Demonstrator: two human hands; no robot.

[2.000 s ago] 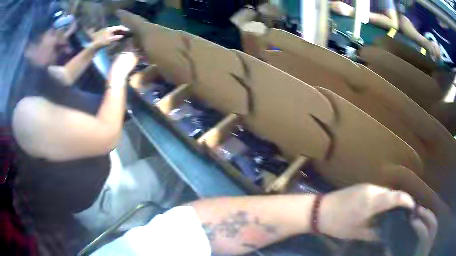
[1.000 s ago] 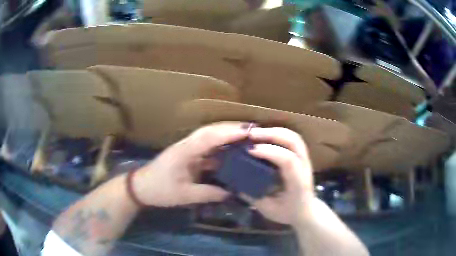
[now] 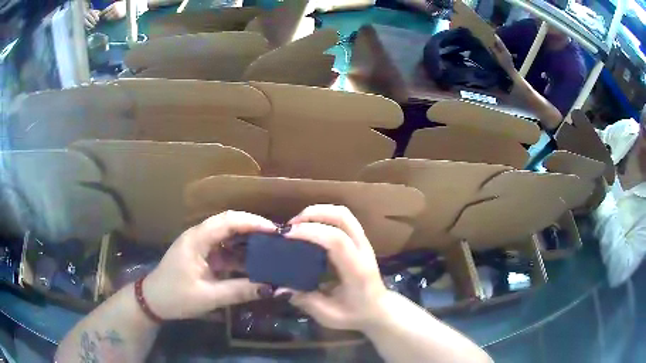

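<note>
My left hand point(image 3: 202, 269) and my right hand point(image 3: 340, 266) both grip a black rectangular power adapter point(image 3: 285, 261) between fingers and thumbs. They hold it above an open carton point(image 3: 297, 344) in front of me. The fingertips of both hands meet at the adapter's top and bottom edges. Dark, shiny contents point(image 3: 273, 322) show in the carton below the hands; what they are is unclear. The carton's box lid point(image 3: 312, 202) stands up behind the hands. A red bracelet is on my left wrist.
More open cartons with dark contents stand on both sides, their brown lids point(image 3: 170, 170) upright. Further lids point(image 3: 198, 106) stand behind. A person in white point(image 3: 623, 213) is at the right edge. A person in dark purple point(image 3: 559, 67) is at the back right, near a black bag point(image 3: 464, 60).
The view has swung right from the seated person at the left to the cartons. My right hand has come into view and joined my left on the adapter, now steady over the carton.
</note>
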